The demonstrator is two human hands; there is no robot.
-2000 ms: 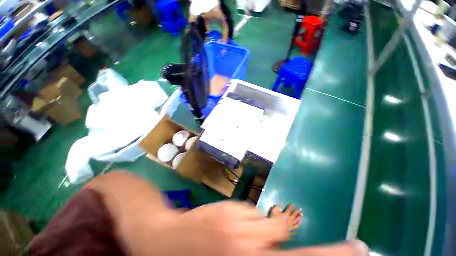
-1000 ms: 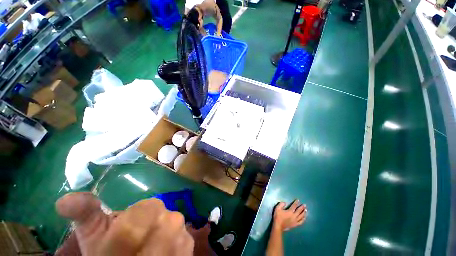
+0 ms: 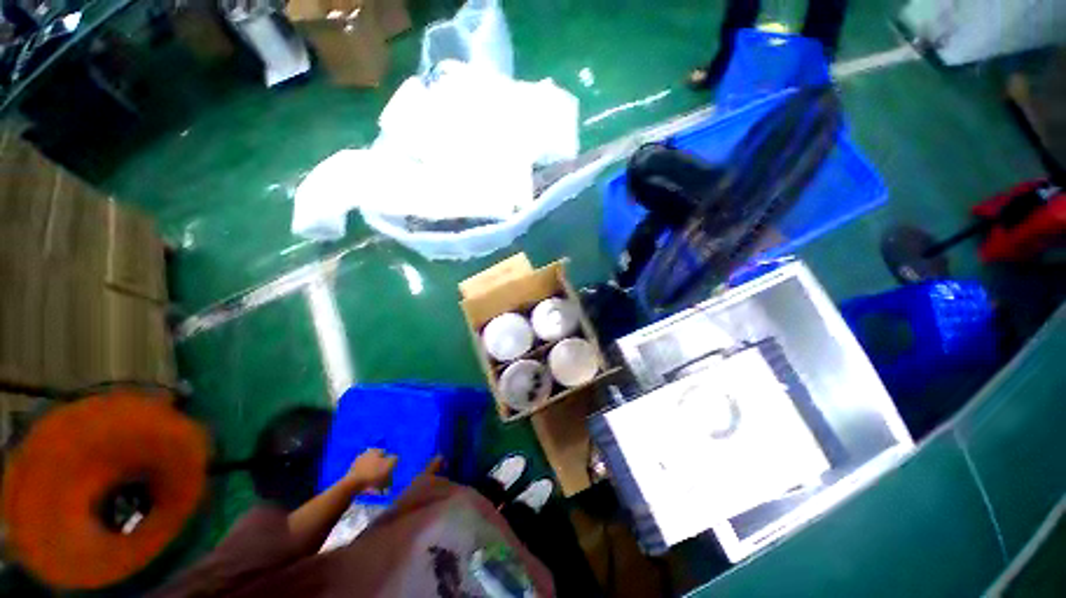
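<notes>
My left hand (image 3: 374, 470) is small and blurred at the lower left, over the near edge of a solid blue stool (image 3: 380, 426); whether it touches or grips the stool cannot be told. My right hand is not in view. To the right of the stool, an open brown carton (image 3: 473, 315) holds several round white parts (image 3: 506, 336). Beside it, a large white box (image 3: 877, 403) has a flat white piece (image 3: 713, 450) with dark ridged edges lying over it.
An orange round fan (image 3: 175, 467) stands at the lower left, below stacked cartons (image 3: 70, 257). A black fan (image 3: 760, 193) stands before a blue basket (image 3: 859, 187). White plastic sheeting (image 3: 468, 146) lies on the floor. Another blue stool (image 3: 959, 315) and the green table (image 3: 935, 526) are at the right.
The view has swung left and down, bringing in the orange fan and blue stool. My right hand has left the table and the picture. My left hand has moved from close up to the stool.
</notes>
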